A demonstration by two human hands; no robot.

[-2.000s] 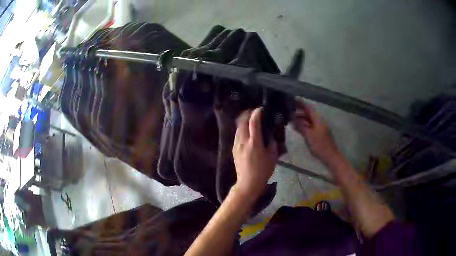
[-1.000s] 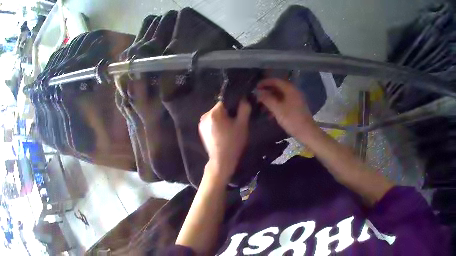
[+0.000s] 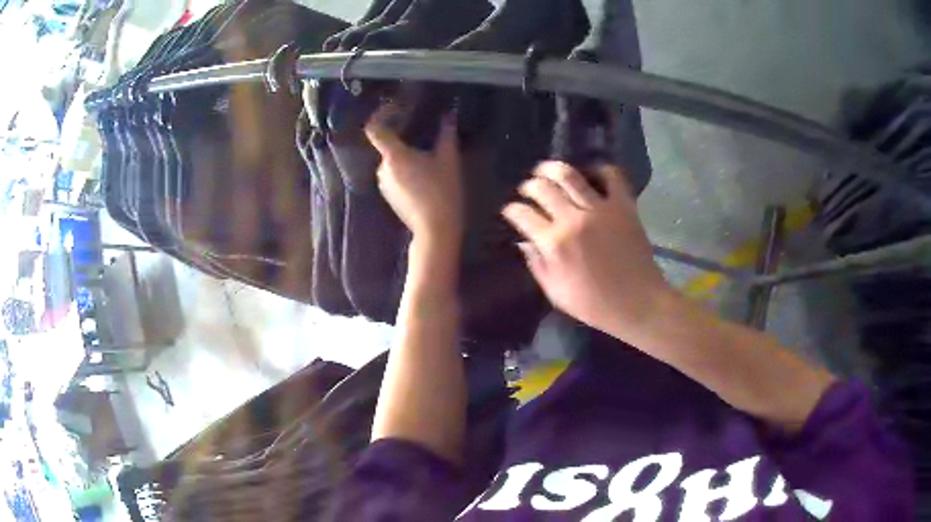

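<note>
Dark garments [image 3: 500, 224] hang in a dense row from a long grey rail [image 3: 449, 67], which looks curved. My left hand [image 3: 417, 189] is at the collar of one garment, its thumb and forefinger spread around the dark neck area; the picture does not show whether it grips the cloth. My right hand [image 3: 587, 240] is to the right and a little lower, fingers curled on the dark cloth of the rightmost garment, just below the rail. Its fingertips are partly blurred against the cloth.
More dark garments hang at the right edge [image 3: 888, 163] and at the lower left [image 3: 265, 438]. A thin low crossbar [image 3: 847, 261] meets a dark upright [image 3: 768, 267] on the right, near a yellow floor line. Cluttered worktables stand at the far left, blurred.
My left hand has moved off the garment near my right hand to a collar further left along the row. My right hand has turned, its back now towards me. The rail shows higher in view.
</note>
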